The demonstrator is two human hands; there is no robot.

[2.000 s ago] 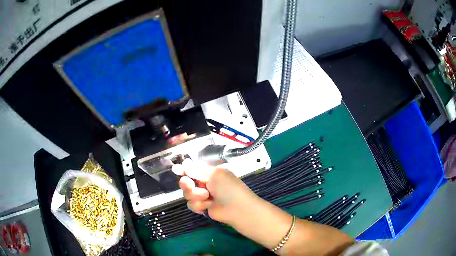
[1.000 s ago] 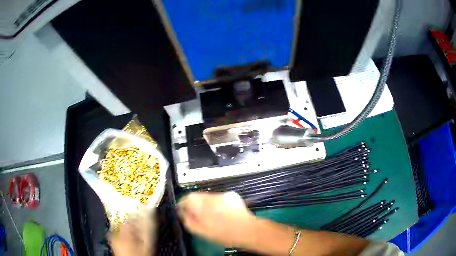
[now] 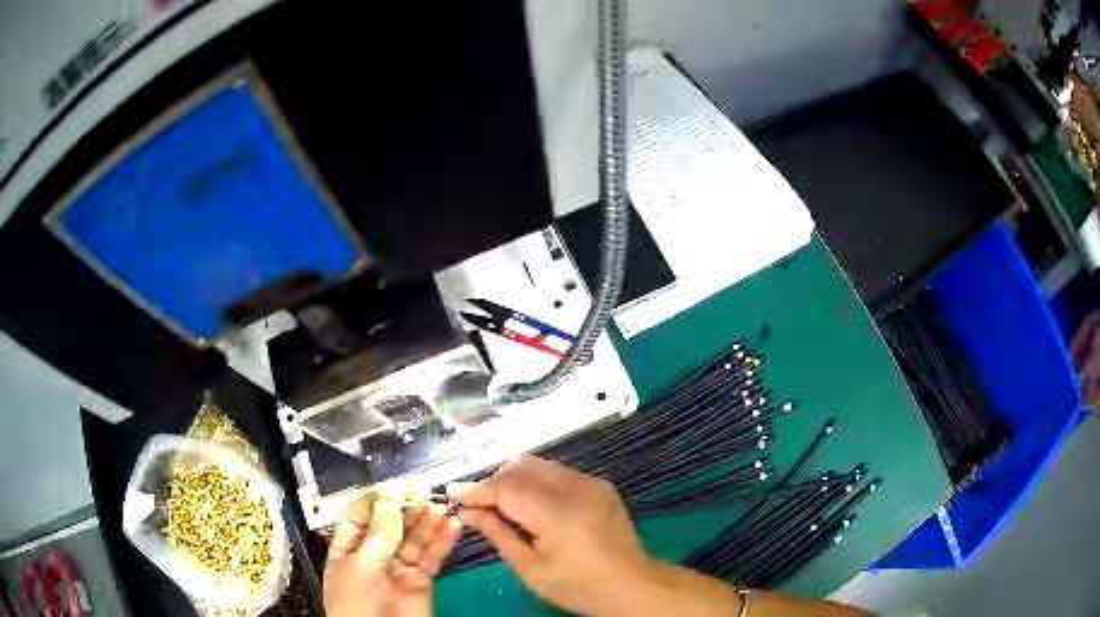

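My left hand (image 3: 380,557) and my right hand (image 3: 561,530) meet at the near edge of the machine base. My right thumb and finger pinch a small dark piece (image 3: 454,510), seemingly the end of a black cable. My left fingertips, in pale covers, close around a small bright piece (image 3: 438,497) touching it; its exact shape is too small to tell. Black coaxial cables (image 3: 676,422) with bright tips fan across the green mat (image 3: 712,301), partly behind my right hand. An open clear-white bag (image 3: 142,485) of gold connectors (image 3: 223,518) stands at the left.
The crimping machine's white base (image 3: 561,422) lies just beyond my hands, with a clear guard (image 3: 338,416), red and blue slim tools (image 3: 531,338) and a gooseneck lamp (image 3: 612,169). Right are a paper sheet (image 3: 712,157), black flat rectangle (image 3: 645,259), black tray (image 3: 881,181) and blue bin (image 3: 1013,350).
The view swung right, then back left. My left hand came from beside the connector bag to meet my right hand. A cable lies at an angle between the two cable groups, absent two seconds ago.
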